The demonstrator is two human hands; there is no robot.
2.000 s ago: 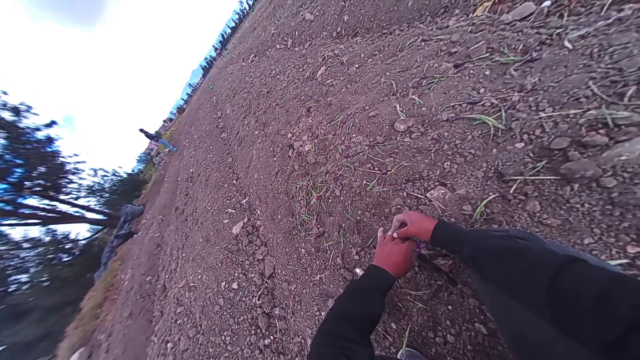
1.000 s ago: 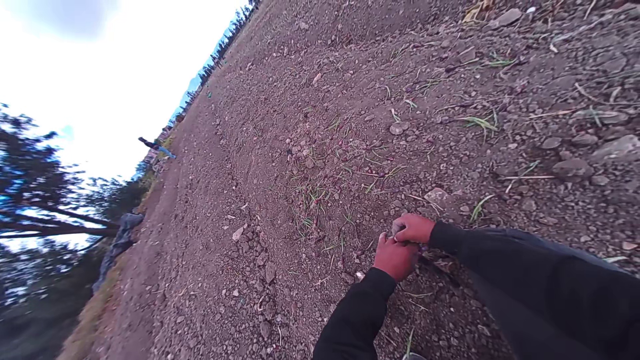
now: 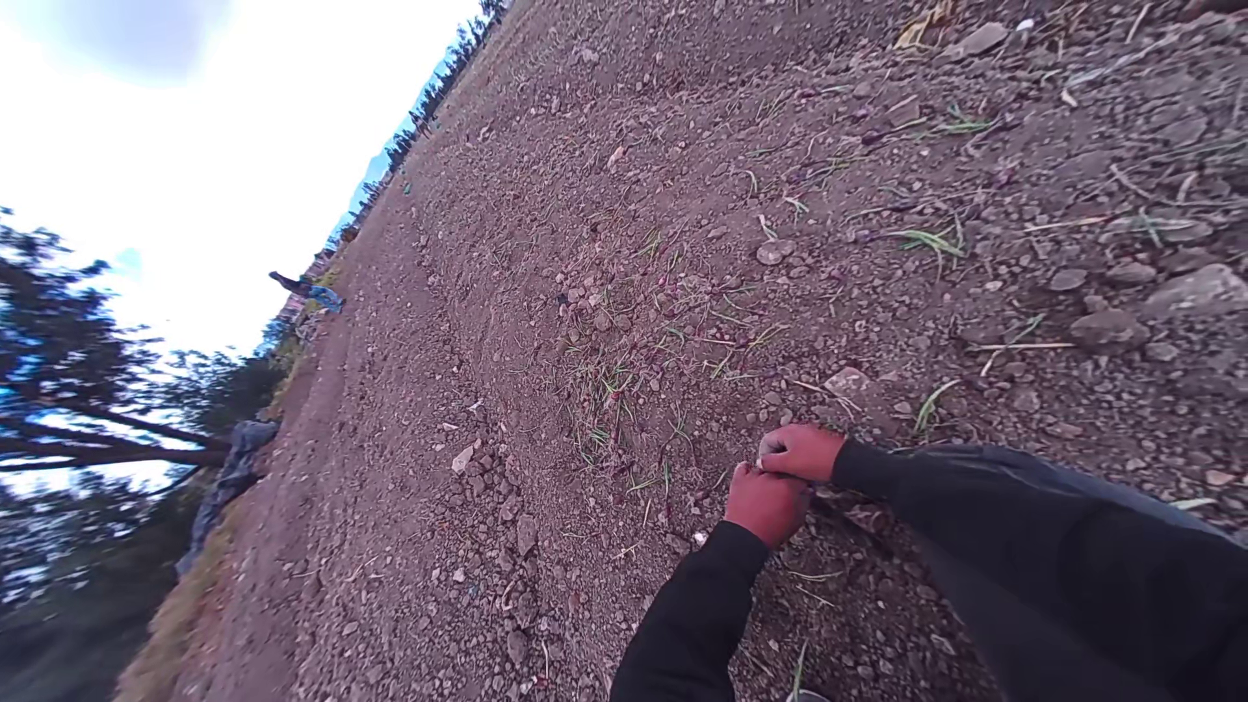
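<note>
The picture is tilted strongly, with the sky at the left. My left hand (image 3: 766,503) is the lower one, its fingers curled against my right hand (image 3: 801,452) just above it. The two hands meet at the fingertips, low over the soil. A small pale spot shows between them; whether it is a held thing or a fingernail cannot be told. The palms are hidden. Beside the hands lie thin green and dry plant stems (image 3: 609,400) with small reddish bits scattered among them. A flat stone (image 3: 847,381) rests near my right hand.
Stony, ridged brown soil (image 3: 390,390) covers the field. Larger stones (image 3: 1197,292) and a grass tuft (image 3: 931,241) lie at the right. A person (image 3: 310,291) stands far off near the field's edge. A tree (image 3: 107,439) and a dark grey cloth-like heap (image 3: 234,473) are at the left.
</note>
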